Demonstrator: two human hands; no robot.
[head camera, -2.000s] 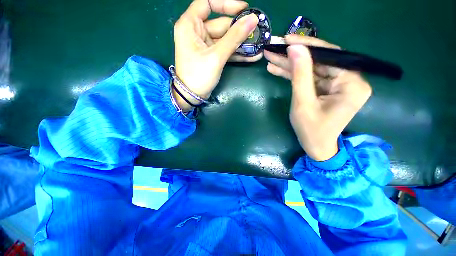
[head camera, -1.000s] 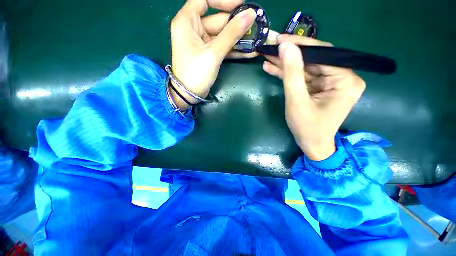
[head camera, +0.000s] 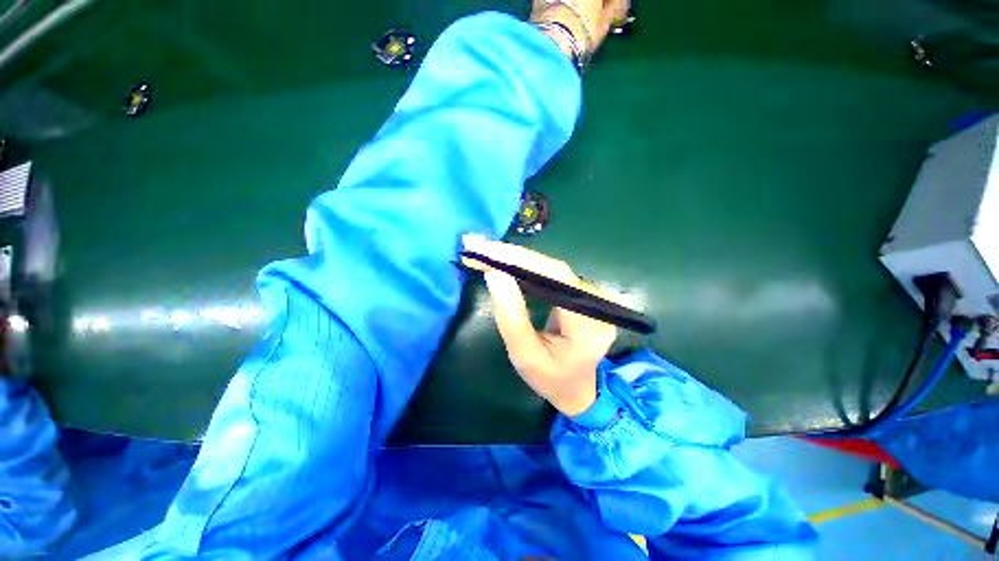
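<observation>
My left hand (head camera: 587, 15) is far out at the top edge, partly cut off, with the bracelets at its wrist. A small dark unit (head camera: 622, 20) shows by its fingertips; whether it is gripped cannot be told. My right hand (head camera: 559, 353) holds the long black tool (head camera: 581, 301) near the belt's front, its slim tip by my left sleeve. A round dark unit (head camera: 531, 213) with a yellow-gold spot lies on the green belt (head camera: 701, 208), just right of my left sleeve and beyond my right hand.
More dark units lie on the belt at upper left (head camera: 395, 47), far left (head camera: 137, 99) and upper right (head camera: 921, 50). A white box (head camera: 951, 219) with black and blue cables stands at the right edge. Blue clothing of other people (head camera: 31, 471) shows at both sides.
My left hand has moved from close in to far forward, and the view has shifted. The round unit it held is no longer seen beside the right hand's tool. More units and the white box now show.
</observation>
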